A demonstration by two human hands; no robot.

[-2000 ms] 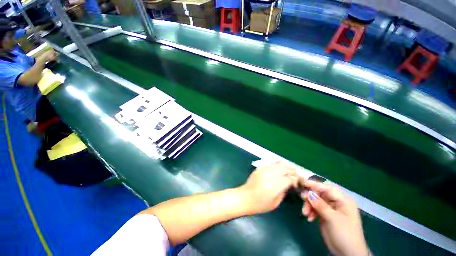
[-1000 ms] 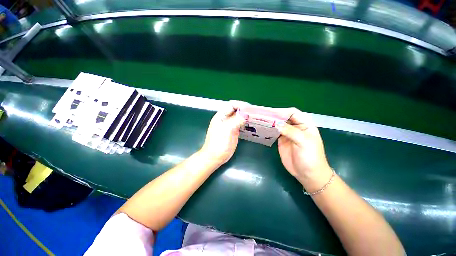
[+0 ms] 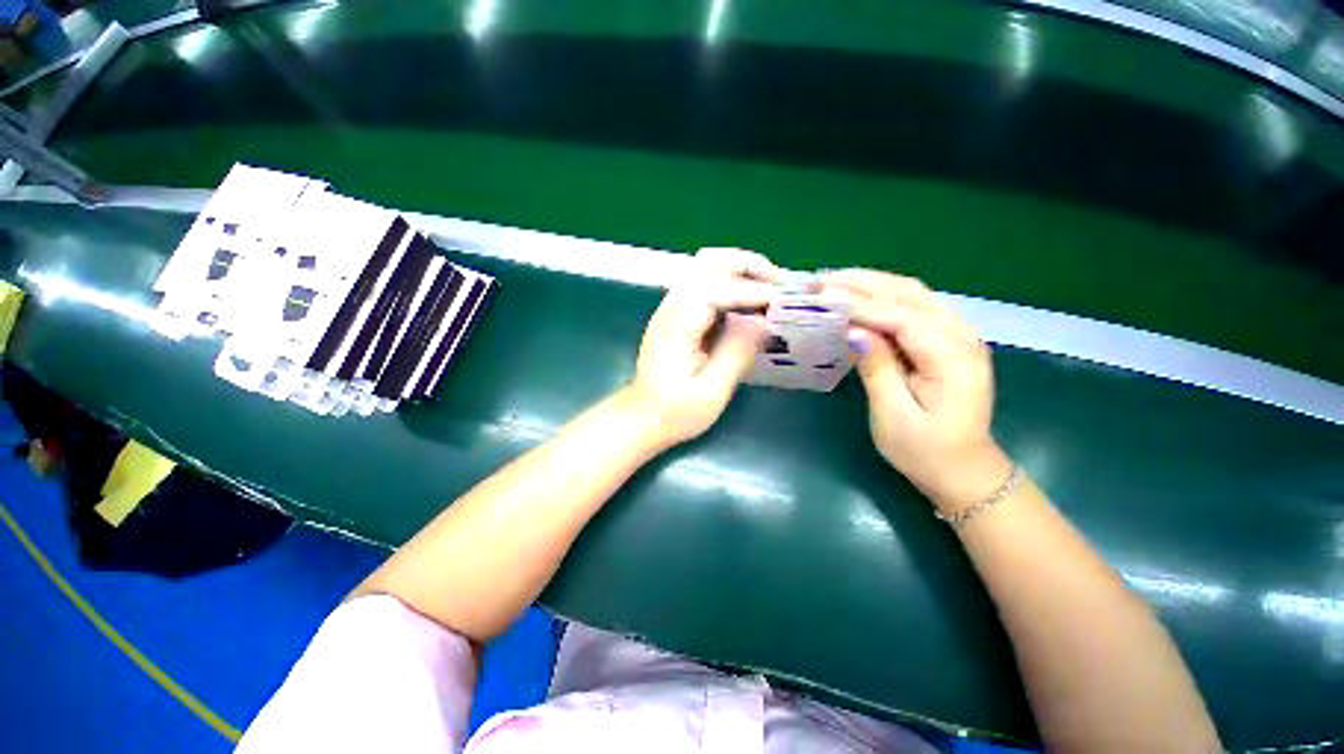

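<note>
A slim white retail box (image 3: 803, 354) with small dark print is held up between both hands above the green ledge. My left hand (image 3: 705, 346) grips its left side, thumb on the printed face. My right hand (image 3: 926, 368) grips its right side, thumb at the upper right corner. The fingers hide both ends and part of the top edge. A stack of boxes (image 3: 273, 280) leans in fanned rows on the ledge at the left, white faces up, with black-and-white striped edges at its right side.
The glossy green ledge (image 3: 590, 516) lies nearest my body. A white metal rail (image 3: 568, 254) separates it from the green conveyor belt (image 3: 590, 162). A black bag (image 3: 192, 523) with a yellow sheet (image 3: 133, 480) hangs at the lower left. A grey metal post stands at the far left.
Both hands came together on the box, first low at the right, then raised to the centre. The pink edge seen a second ago is now mostly covered by fingers. The view turned downward.
</note>
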